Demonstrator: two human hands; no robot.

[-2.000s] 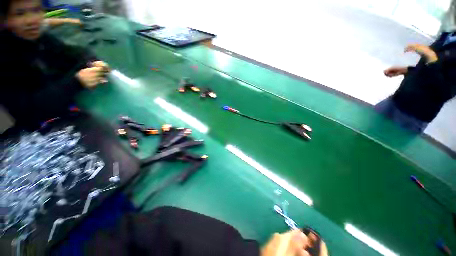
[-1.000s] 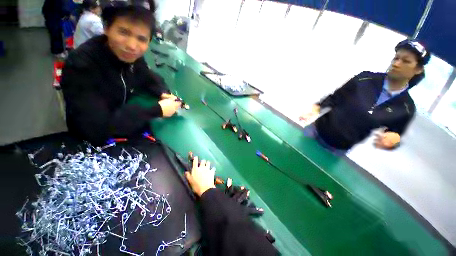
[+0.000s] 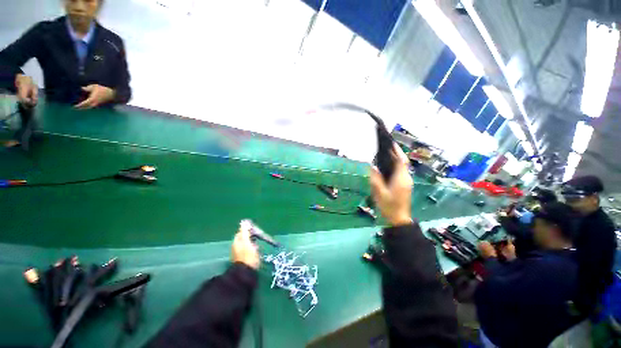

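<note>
My right hand (image 3: 393, 194) is raised at the centre right, shut on a black battery clamp (image 3: 385, 153). The clamp points up, and a blurred dark cable curves left from its top. My left hand (image 3: 245, 249) is low over the bench, left of centre. It grips a small dark and silvery piece (image 3: 261, 234), too blurred to name surely. A loose spring pile (image 3: 294, 275) lies on the bench just right of my left hand. A clamp pile (image 3: 82, 289) with copper tips lies at the lower left.
The green conveyor belt (image 3: 204, 197) carries spaced clamps with cables, one at the left (image 3: 136, 175). A person (image 3: 75, 61) stands across the line at the upper left. Several workers sit at the right beside another clamp pile (image 3: 455, 245). A small clamp (image 3: 373, 253) lies beside my right sleeve.
The view has swung right, so the spring tray and the near worker at left are out of frame. My right hand now shows, raised with a clamp. My left hand has left the clamp pile.
</note>
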